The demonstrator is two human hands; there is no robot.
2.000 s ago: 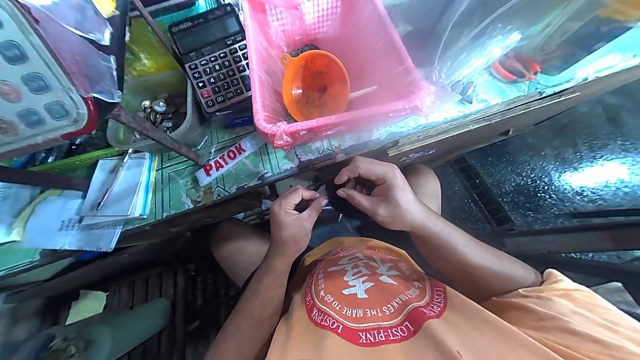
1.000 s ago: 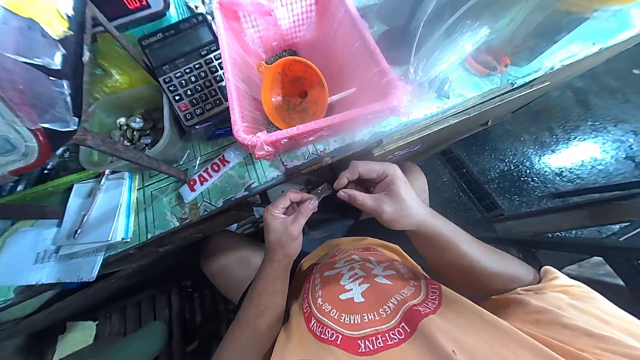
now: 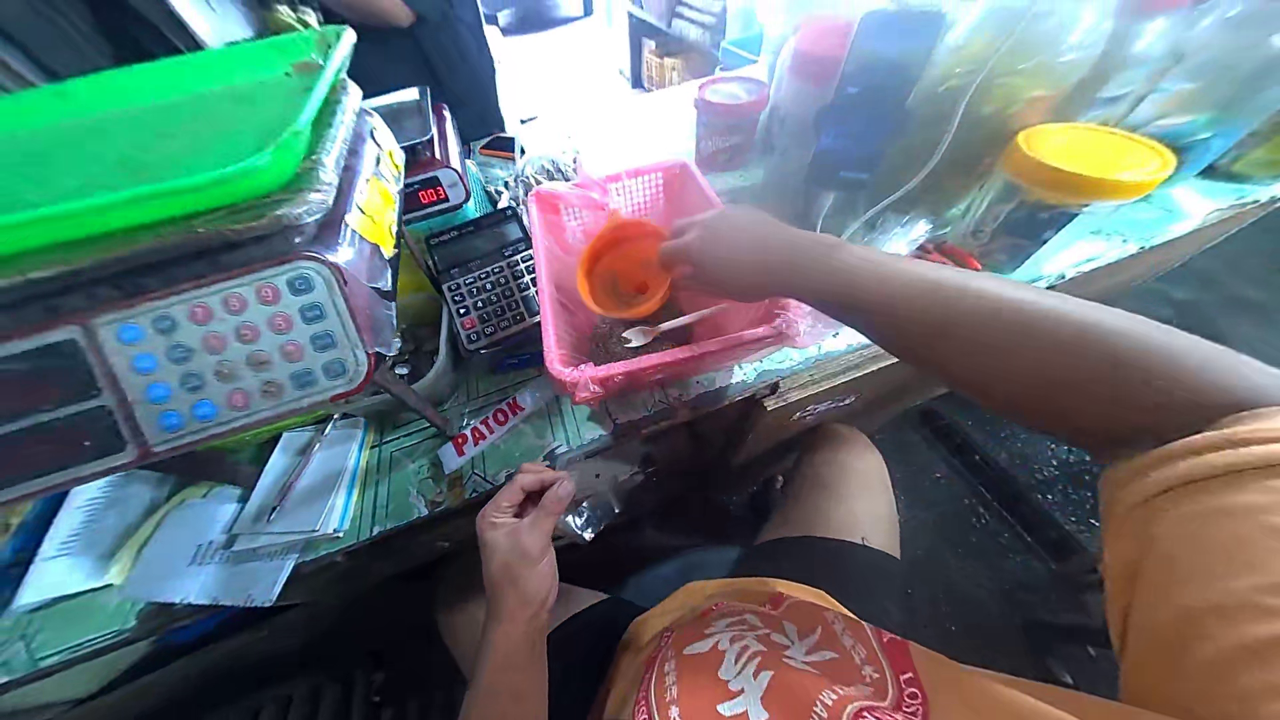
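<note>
My left hand [image 3: 525,530] pinches a small clear plastic bag [image 3: 595,490] at the counter's front edge, above my lap. Over the pink plastic basket [image 3: 575,375], my right hand [image 3: 730,255] has its fingers at the rim of an orange plastic funnel [image 3: 610,265] and appears to grip it. The funnel is tilted, its inside facing me. Beneath it, dark loose material [image 3: 615,340] lies in the basket, which has a clear plastic lining. A white plastic spoon [image 3: 665,327] rests on that material.
Left of the basket stand a calculator [image 3: 485,280], a digital scale [image 3: 225,340] with a green tray [image 3: 170,130], and a notepad with a pen [image 3: 305,480]. A yellow-lidded jar [image 3: 1090,165] stands at right. Another person [image 3: 430,60] is behind the counter.
My right hand has left my left hand and moved up to the funnel in the basket. My left hand stays low, the clear bag now plainly visible. The view has tilted up.
</note>
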